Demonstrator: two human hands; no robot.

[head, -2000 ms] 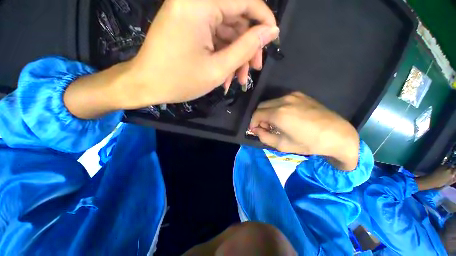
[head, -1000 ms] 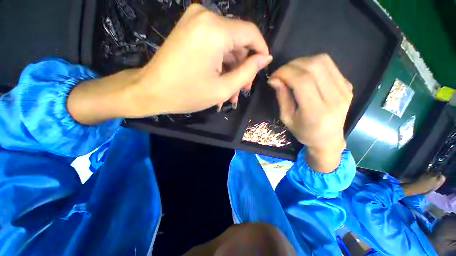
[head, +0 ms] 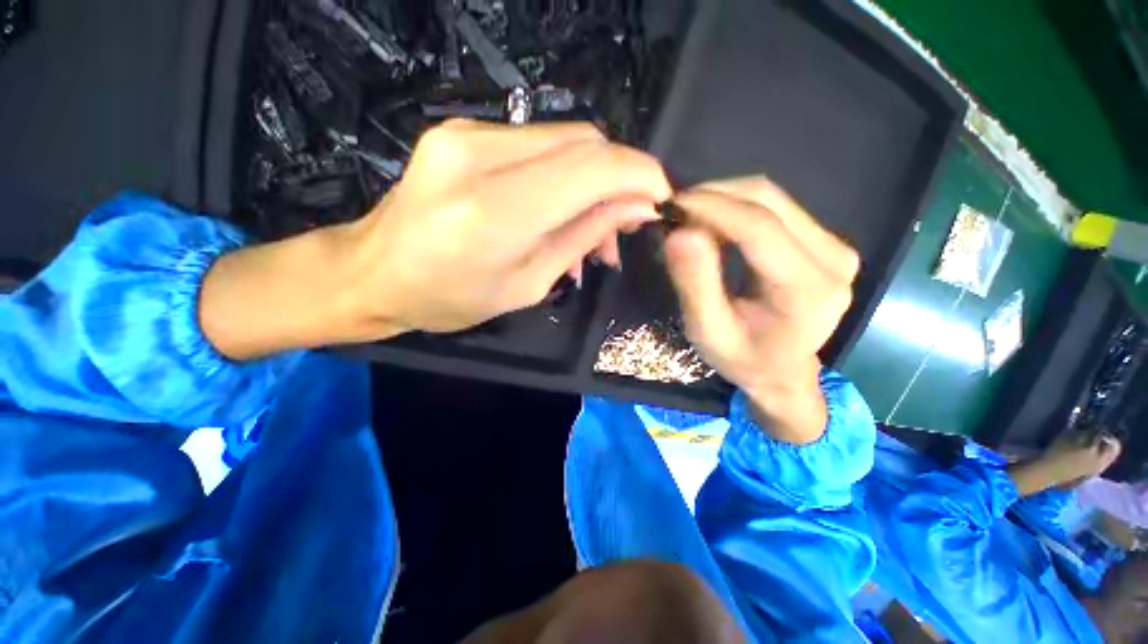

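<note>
My left hand (head: 466, 239) pinches a small dark plastic part (head: 670, 213) between thumb and forefinger, over the divided black tray (head: 818, 120). My right hand (head: 768, 283) meets it from the right, its forefinger and thumb tips close around the part's end. Whether the right fingertips also hold a pin is too small to tell. A pile of tiny brass-coloured pins (head: 648, 354) lies in the tray's near corner, just below my right hand. A jumbled heap of shiny black parts (head: 485, 50) fills the section beyond my left hand, which partly hides it.
Two clear bags of small pale-gold contents, one nearer (head: 1002, 330) and one farther (head: 972, 249), lie on the green bench (head: 925, 302) at right. Another person's blue sleeve and hand (head: 1083, 458) show at far right, near another dark tray. My lap is below the tray's near edge.
My right hand has risen from the brass pile, uncovering it, and moved to my left fingertips. My left hand has moved down slightly; the two hands now meet.
</note>
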